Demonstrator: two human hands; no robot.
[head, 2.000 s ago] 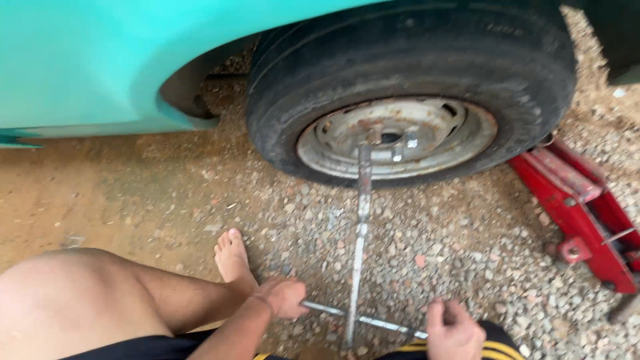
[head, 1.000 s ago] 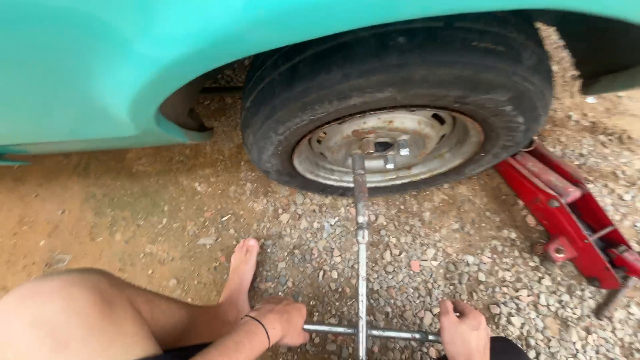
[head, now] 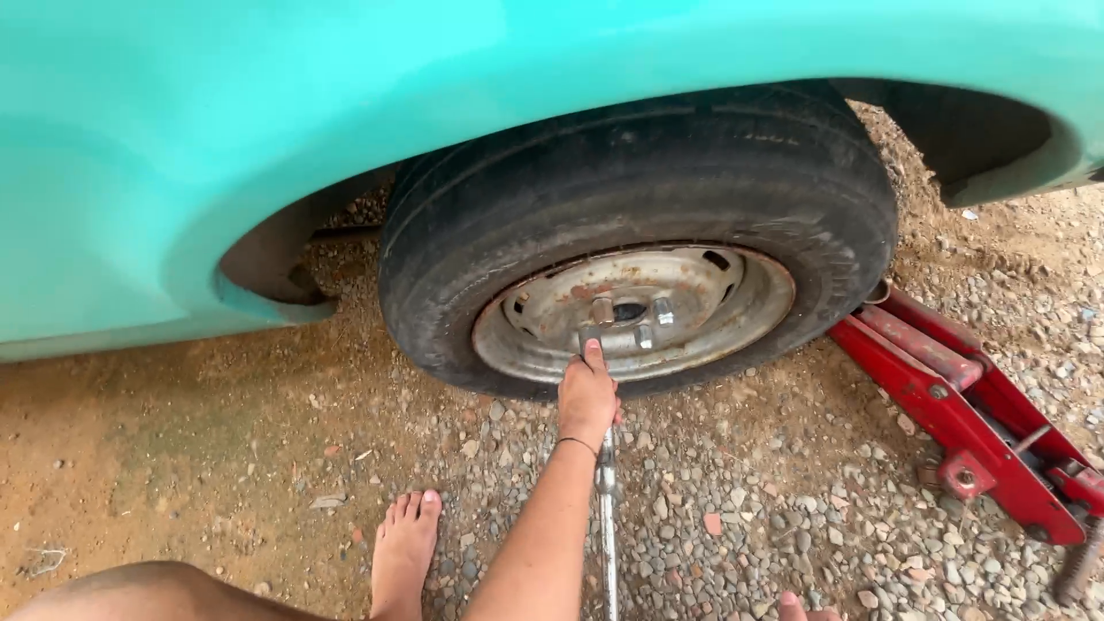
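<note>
My left hand [head: 589,398] is wrapped around the shaft of a metal lug wrench [head: 608,509], close to its socket end at the wheel. The socket end lies at the lower left of the hub of the rusty, pale steel wheel rim [head: 742,336]. Lug nuts [head: 662,311] show around the hub's centre hole. A worn black tire [head: 638,190] surrounds the rim. Of my right hand [head: 804,609], only fingertips show at the bottom edge; whether it touches anything is hidden. The wrench's cross bar is out of view.
The turquoise car body [head: 259,129] overhangs the tire. A red floor jack [head: 957,414] stands on the gravel right of the wheel, its arm reaching beside the tire. My bare foot [head: 407,543] rests on the gravel and dirt [head: 216,448], left of the wrench.
My left hand has left the wrench's cross bar and moved up to grip the shaft near the wheel. My right hand, earlier at the bar's right end, is now mostly out of view.
</note>
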